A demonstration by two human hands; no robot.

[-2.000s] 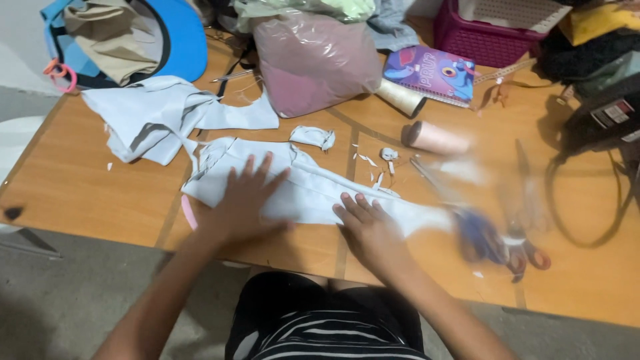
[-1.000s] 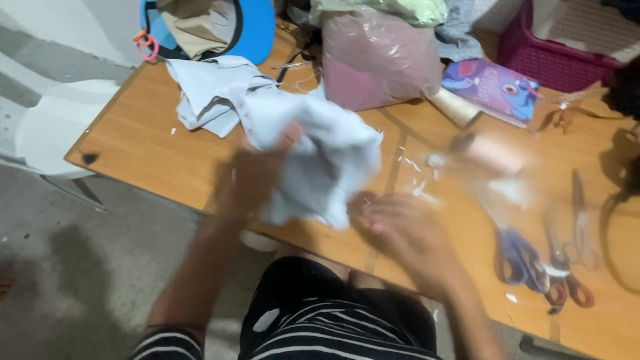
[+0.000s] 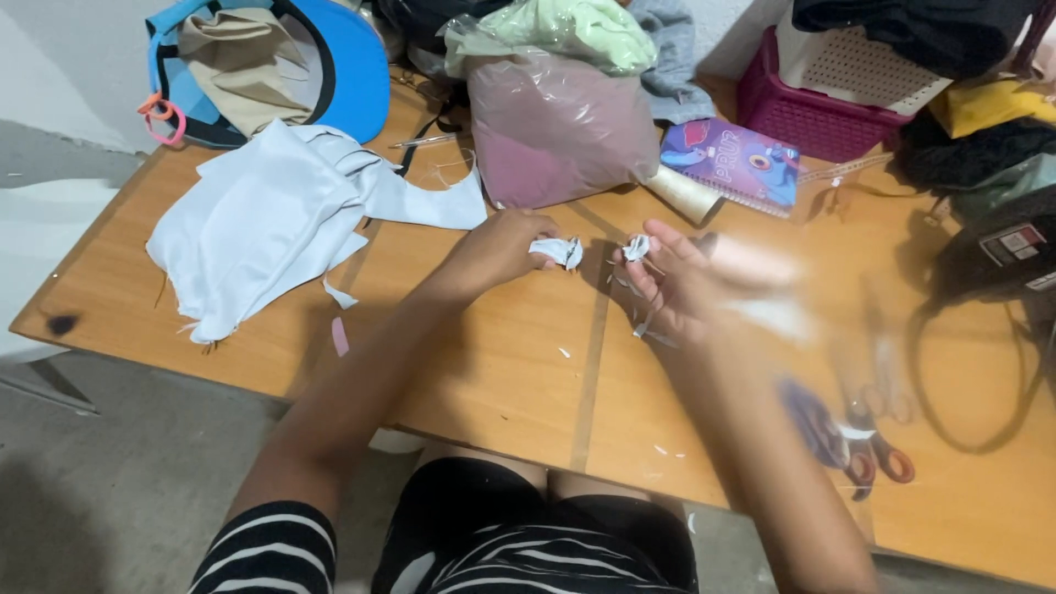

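Observation:
Near the middle of the wooden table, my left hand grips a small crumpled scrap of light fabric. My right hand, a little to the right and palm partly up, pinches another small pale scrap between thumb and fingers, with thin offcuts hanging by the palm. The larger pale blue-white fabric pieces lie heaped at the left, apart from both hands. Several scissors lie at the right, partly blurred. A blurred pale pink thread cone is just beyond my right wrist.
A blue cap holding beige cloth is at the back left. Behind my hands stand a plastic bag of pink material, a spiral notebook and a magenta basket. A dark machine or appliance with a cable sits at the right.
The fabric piece under my hands two seconds ago was lifted and now lies on the heap at the left. My left hand has taken hold of the small scrap; my right hand has picked up small offcuts.

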